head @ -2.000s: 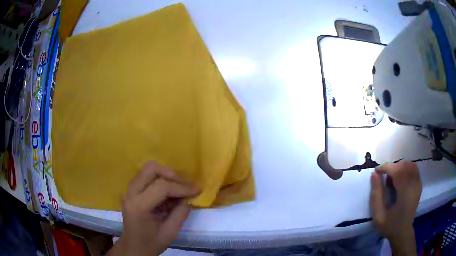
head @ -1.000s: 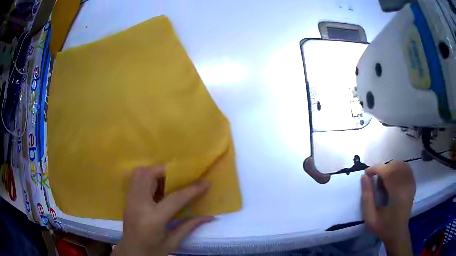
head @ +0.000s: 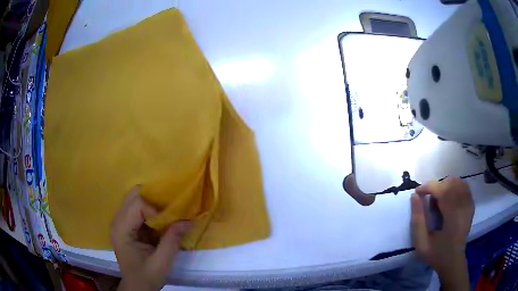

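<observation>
A mustard-yellow fabric panel [head: 130,119] lies on the left of the white table, with one slanted edge on its right side. My left hand [head: 142,238] pinches the upper layer near the front edge, lifted and folded back to the left. Another yellow layer [head: 241,187] shows flat beneath it on the right. My right hand [head: 446,221] rests near the table's front edge, below the machine bed, fingers curled around a small grey object [head: 435,215], mostly hidden; I cannot tell what it is.
The white sewing machine head [head: 454,85] overhangs the shiny bed cover [head: 386,165] on the right. Printed tape [head: 28,165] runs along the left edge. Another yellow piece [head: 59,23] is at top left. A blue crate [head: 505,256] stands at lower right.
My left hand has moved left and drawn the top layer's lower corner back, exposing more of the layer beneath. My right hand stays near the machine bed. The view has shifted slightly.
</observation>
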